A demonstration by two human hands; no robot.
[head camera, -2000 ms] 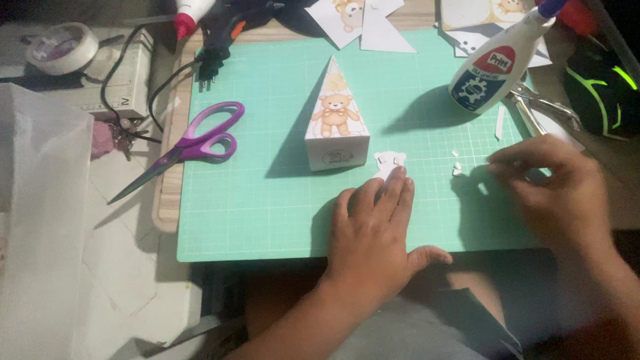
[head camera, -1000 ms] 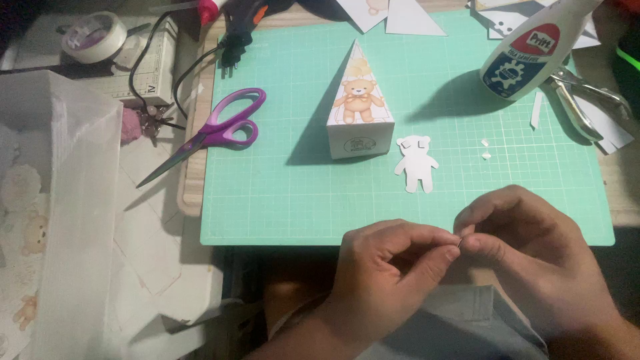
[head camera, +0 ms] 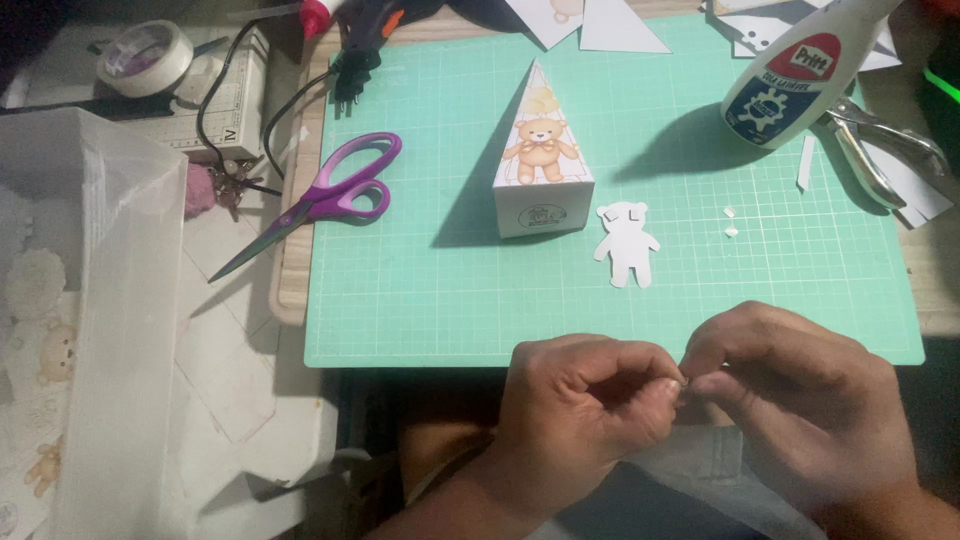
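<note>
My left hand (head camera: pixel 592 397) and my right hand (head camera: pixel 795 405) meet at their fingertips just below the front edge of the green cutting mat (head camera: pixel 412 315). Thumb and forefinger of my left hand pinch a tiny piece (head camera: pixel 683 382), too small to identify; my right fingertips touch it. Above them a white bear-shaped paper cutout (head camera: pixel 630 247) lies on the mat, with two small foam-like squares on its head. Two more small white squares (head camera: pixel 730 213) lie to its right. A paper pyramid box (head camera: pixel 541 180) with a printed teddy bear stands behind the cutout.
Purple-handled scissors (head camera: pixel 322 195) lie across the mat's left edge. A Pritt glue bottle (head camera: pixel 795 82) and a metal hole punch (head camera: pixel 862 150) are at the right. A black plug (head camera: pixel 352 75), paper pieces (head camera: pixel 622 26), a tape roll (head camera: pixel 146 58) and a translucent plastic bin (head camera: pixel 127 300) surround the mat.
Two seconds ago my left hand was on the bear cutout and my right hand was over the mat's right side. Both have since come together at the front edge, uncovering the cutout.
</note>
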